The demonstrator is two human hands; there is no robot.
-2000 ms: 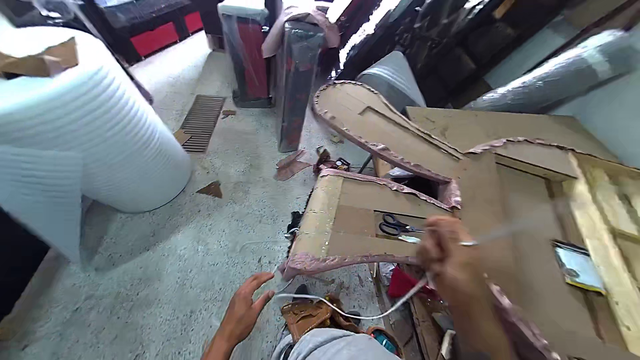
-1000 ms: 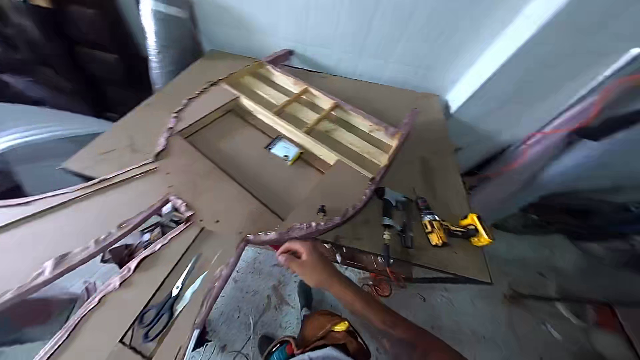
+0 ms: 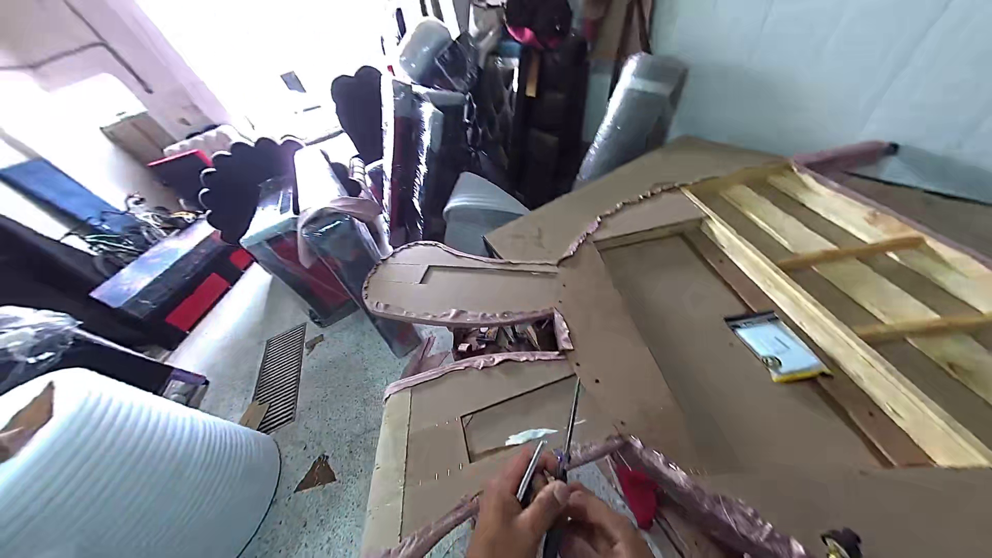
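Note:
At the bottom centre, a pair of scissors [image 3: 573,422] points away from me with its blades apart. My left hand [image 3: 508,504] is closed around its near part, beside one blade. My right hand [image 3: 601,531] is against the left, its fingers curled at the scissors' handles, which are mostly hidden. Both hands are above the near edge of a furniture frame faced with brown board [image 3: 635,356]. Pinkish fabric [image 3: 682,480] is fastened in gathers along its curved edges. A small pale scrap [image 3: 531,436] lies on the board just beyond my left hand.
A slatted wooden section [image 3: 837,256] and a plastic packet [image 3: 777,347] are on the right. A large roll of white foam [image 3: 132,465] stands at the lower left, near a floor grate [image 3: 281,377]. Plastic-wrapped pieces [image 3: 310,248] stand behind the frame.
The scissors, which lay on the board in both earlier frames, are now in my hands. My left hand, out of view one second ago, is back beside the right. The view has swung left.

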